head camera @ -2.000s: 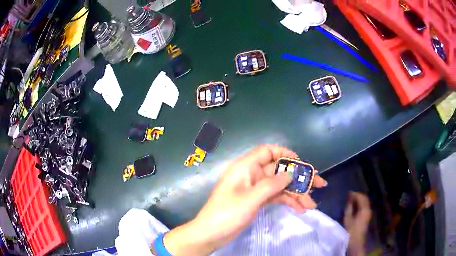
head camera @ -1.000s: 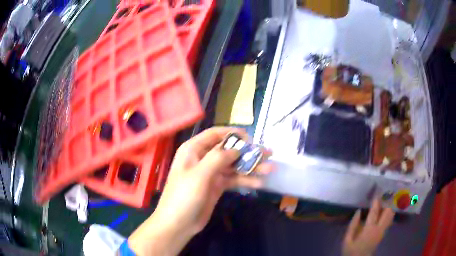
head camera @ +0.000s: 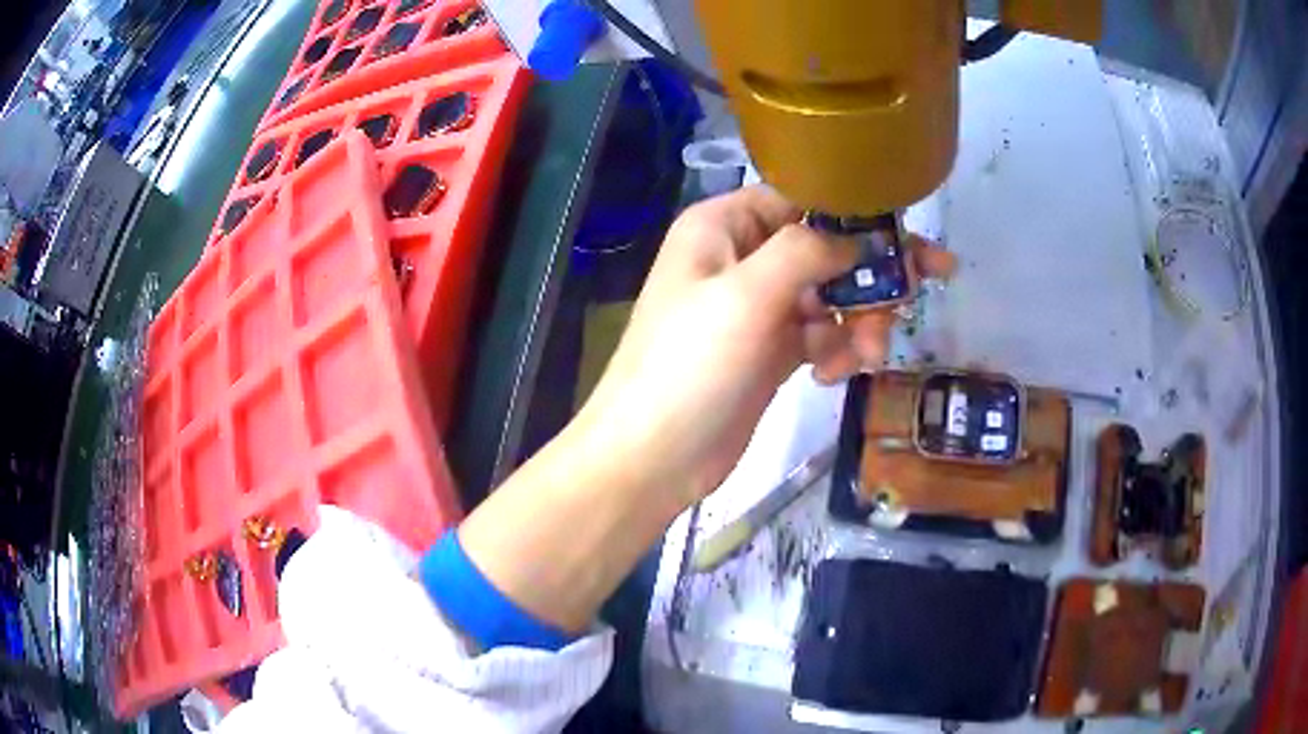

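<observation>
My left hand [head camera: 717, 337], with a blue wrist strap, holds a watch housing [head camera: 869, 275] between thumb and fingers, open side up, just below a gold-yellow cylinder [head camera: 846, 108]. The cylinder hides the housing's upper edge. A second watch housing [head camera: 970, 417] sits in a brown-orange fixture block [head camera: 897, 480] on the white machine top [head camera: 1054, 158]. Its inner parts and white labels show. My right hand is not in view.
A black plate [head camera: 925, 638] lies in front of the fixture block. More brown-orange blocks [head camera: 1123, 653] lie to its right. Red foam trays [head camera: 258, 380] overlap at the left, some pockets holding dark screens or watches. A blue cap [head camera: 564, 39] is near the top.
The view has swung from the green bench to the machine. My left hand, still holding the housing, is now under the gold cylinder. My right hand has left the picture.
</observation>
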